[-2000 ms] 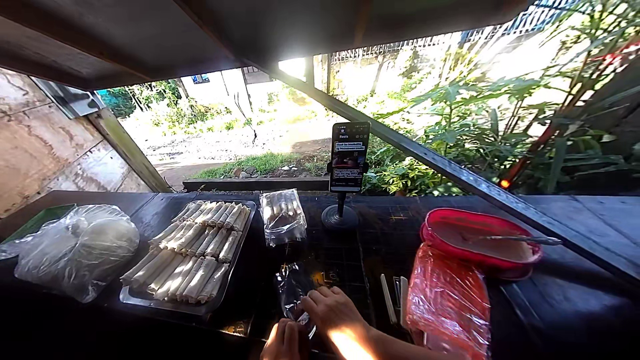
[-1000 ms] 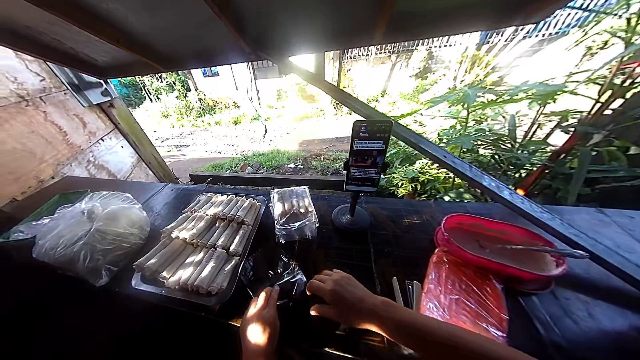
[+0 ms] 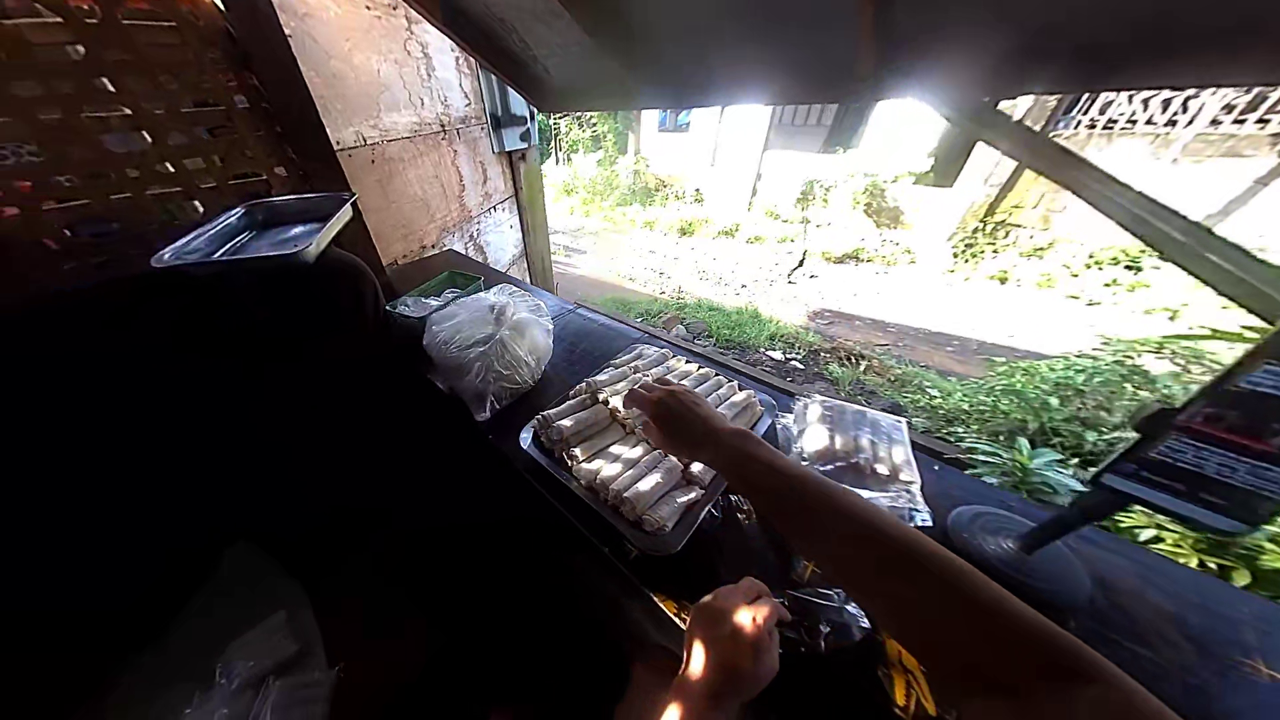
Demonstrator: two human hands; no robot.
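Note:
A metal tray (image 3: pixel 665 541) holds pale rolled pastries (image 3: pixel 652 482) stacked in rows. My right hand (image 3: pixel 675 415) reaches over the tray with its fingertips at the upper rolls; whether it grips one cannot be told. Below the tray, my left hand (image 3: pixel 735 630) has its fingers closed on the edge of a clear plastic bag (image 3: pixel 825 615). Just right of the tray lies a clear plastic packet (image 3: pixel 860 450) with several rolls inside.
A knotted plastic bag (image 3: pixel 490 345) with pale contents and a green container (image 3: pixel 440 290) stand beyond the tray. An empty metal tray (image 3: pixel 260 232) sits at the far left. At the right is a phone (image 3: pixel 1205 445) on a round-based stand (image 3: pixel 1018 560).
My right hand has moved from beside the plastic bag to the rolls on the tray. The view has swung far left, and the red basin is out of sight.

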